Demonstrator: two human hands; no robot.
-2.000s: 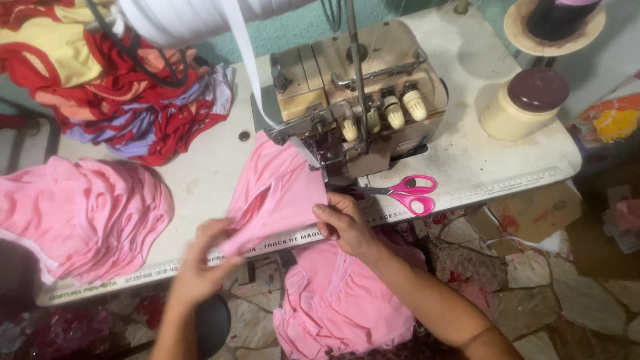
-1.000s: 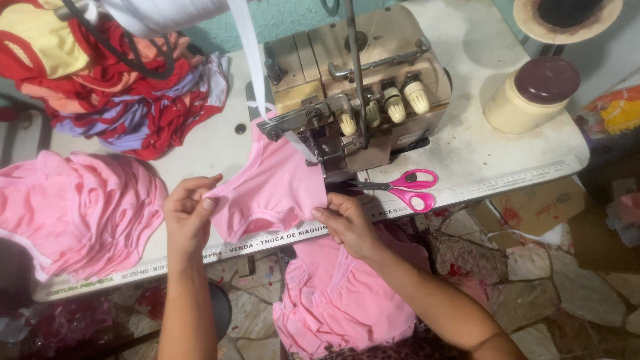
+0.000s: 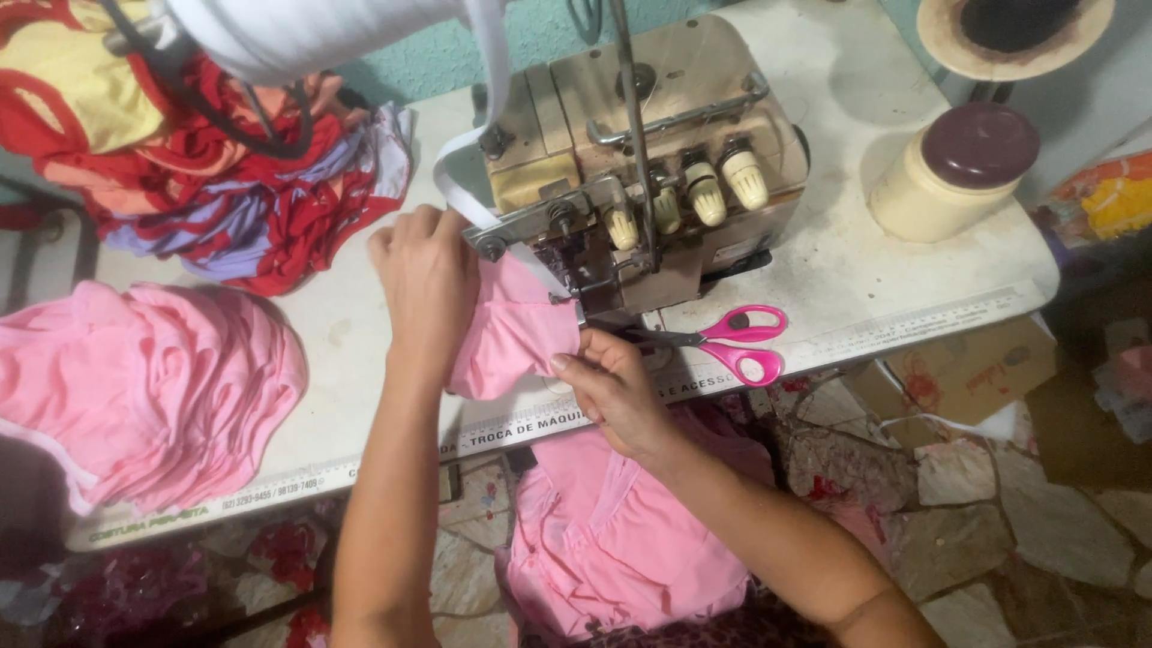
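A pink fabric garment piece point(image 3: 517, 337) lies at the needle area of an overlock sewing machine point(image 3: 657, 117). My left hand point(image 3: 427, 283) rests over the piece's left side near the machine's front plate, its fingertips partly hidden. The front right edge of the piece is pinched between the thumb and fingers of my right hand point(image 3: 612, 387). White elastic tape point(image 3: 468, 171) runs down from a large white roll point(image 3: 333, 31) into the machine. Pink-handled scissors point(image 3: 738, 342) lie just right of my right hand. More pink fabric point(image 3: 621, 531) hangs below the table edge.
Stacked pink garments point(image 3: 162, 387) cover the table's left part. Behind them lies a heap of red, yellow and lilac garments point(image 3: 216, 180). A cream jar with a dark lid point(image 3: 945, 175) stands on the right, below a thread cone's round holder point(image 3: 1012, 36). A printed ruler strip runs along the table's front edge point(image 3: 918, 346).
My left hand has moved from the piece's front left corner up toward the machine's front plate. My right hand still holds the front right edge, and less of the piece shows.
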